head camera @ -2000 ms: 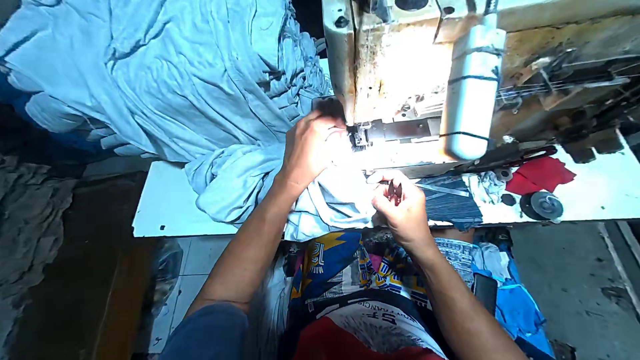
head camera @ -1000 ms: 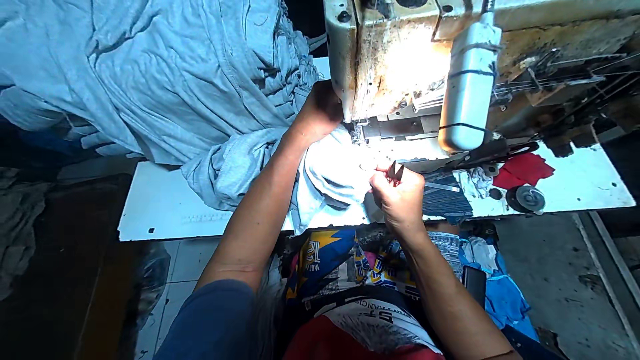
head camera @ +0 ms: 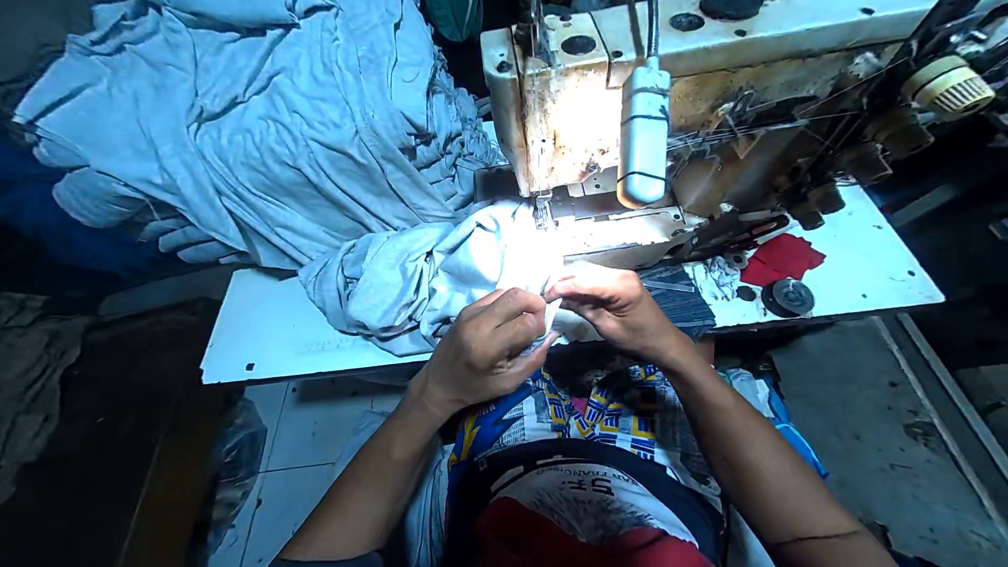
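Light grey knit fabric (head camera: 441,272) lies bunched on the white sewing table (head camera: 260,331), its right part reaching under the needle area (head camera: 543,211) of an industrial sewing machine (head camera: 571,118). My left hand (head camera: 496,346) pinches the fabric's near edge in front of the machine. Close beside it, fingertips almost meeting, my right hand (head camera: 614,303) pinches the same edge. Whether a small tool is still inside my right hand cannot be seen. Strong lamp light washes out the cloth between hands and needle.
A large heap of grey fabric (head camera: 276,134) fills the left side. Right of my hands lie dark ribbed cloth (head camera: 681,299), red cloth (head camera: 782,260) and a round metal and black spool-like item (head camera: 790,298). A white cylinder (head camera: 644,138) hangs before the machine head.
My left hand has come back from beside the needle toward the table's front edge. My right hand, earlier holding a small dark tool, now has its fingers on the fabric edge.
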